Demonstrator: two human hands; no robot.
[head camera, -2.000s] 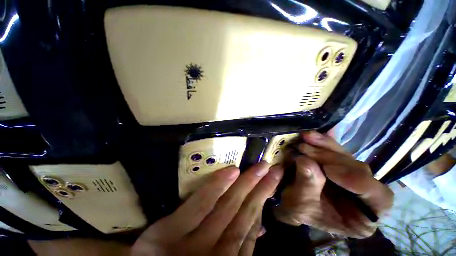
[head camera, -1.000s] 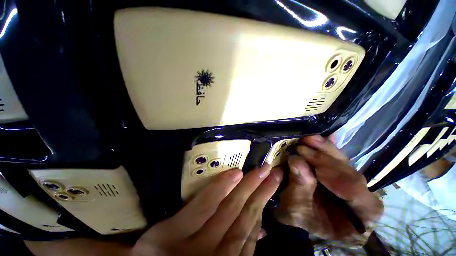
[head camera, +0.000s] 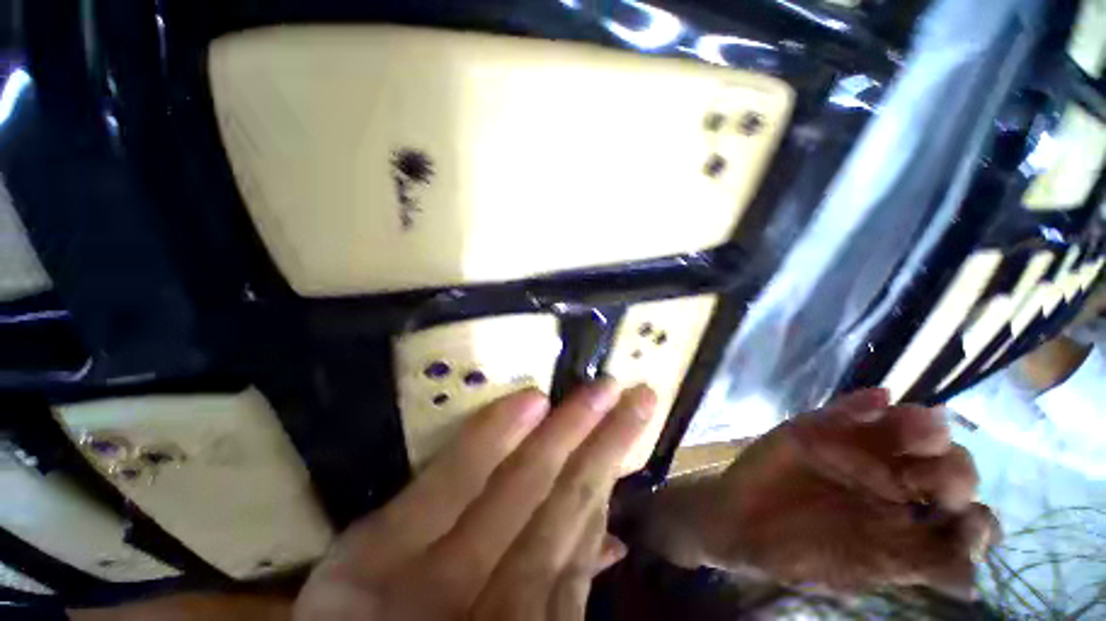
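Observation:
A cream cover (head camera: 655, 328) with three dark lens dots stands upright in the black blister tray (head camera: 352, 412). Beside it is another cream cover (head camera: 467, 352), also with three dark dots. My left hand (head camera: 485, 516) lies flat across the lower parts of both, palm down, with no object seen in it. My right hand (head camera: 837, 491) is off the covers, to the right of the tray, with curled fingers. It is blurred, and whether it holds a tool or lens piece cannot be told.
A large sideways cream cover (head camera: 509, 164) with a dark logo lies above. Another cover (head camera: 200, 485) is at lower left. Milky film (head camera: 837, 218) runs along the tray's right side, with more covers in a tray beyond. Part of another person's hand (head camera: 1053, 364) shows at far right.
My right hand has moved right and down, away from the small right cover, uncovering its lens area. My left hand stays on the covers. The view has shifted and blurred.

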